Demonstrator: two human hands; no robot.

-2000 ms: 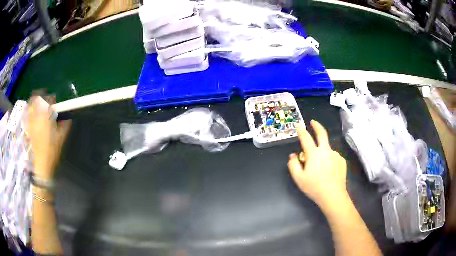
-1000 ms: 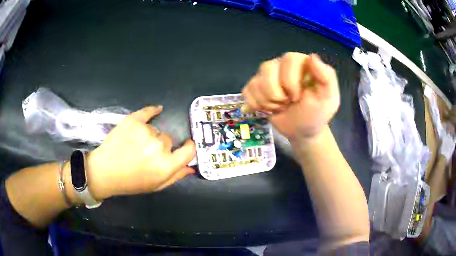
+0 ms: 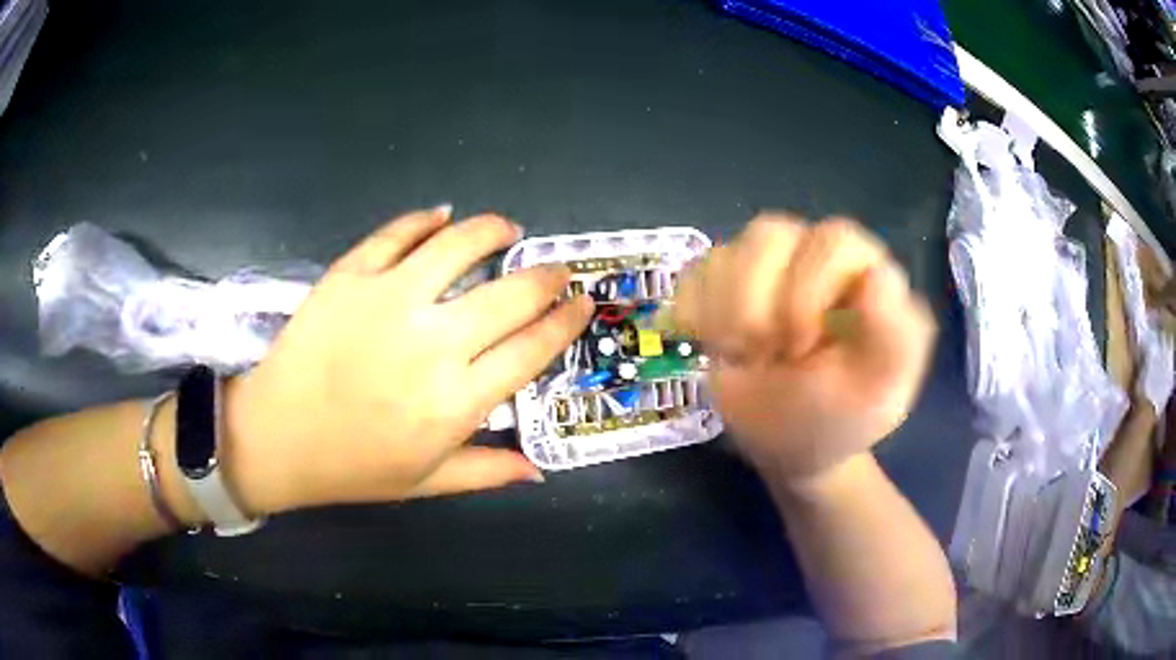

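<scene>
The open power strip housing (image 3: 587,454) lies flat on the dark mat, its electronics facing up. A yellow block (image 3: 650,343) sits near the middle of the green circuit board (image 3: 671,366). My left hand (image 3: 400,348) lies over the housing's left side, fingertips on the inside and thumb at its lower left edge. My right hand (image 3: 813,335) is a blurred fist over the housing's right edge; whether it holds a tool cannot be seen. The clear plastic bag (image 3: 194,310) around the cord extends left from under my left hand.
A bagged cord (image 3: 1032,284) lies on the right, with white housings (image 3: 1019,529) below it, one open with its board showing. A blue pad (image 3: 877,39) is at the top right beside the green conveyor (image 3: 1032,65). Another person's arm (image 3: 1137,413) is at the right edge.
My left hand has moved right, from beside the housing onto its inside left part. My right fist has shifted slightly right and down. A second earlier the blue pad showed more at the top.
</scene>
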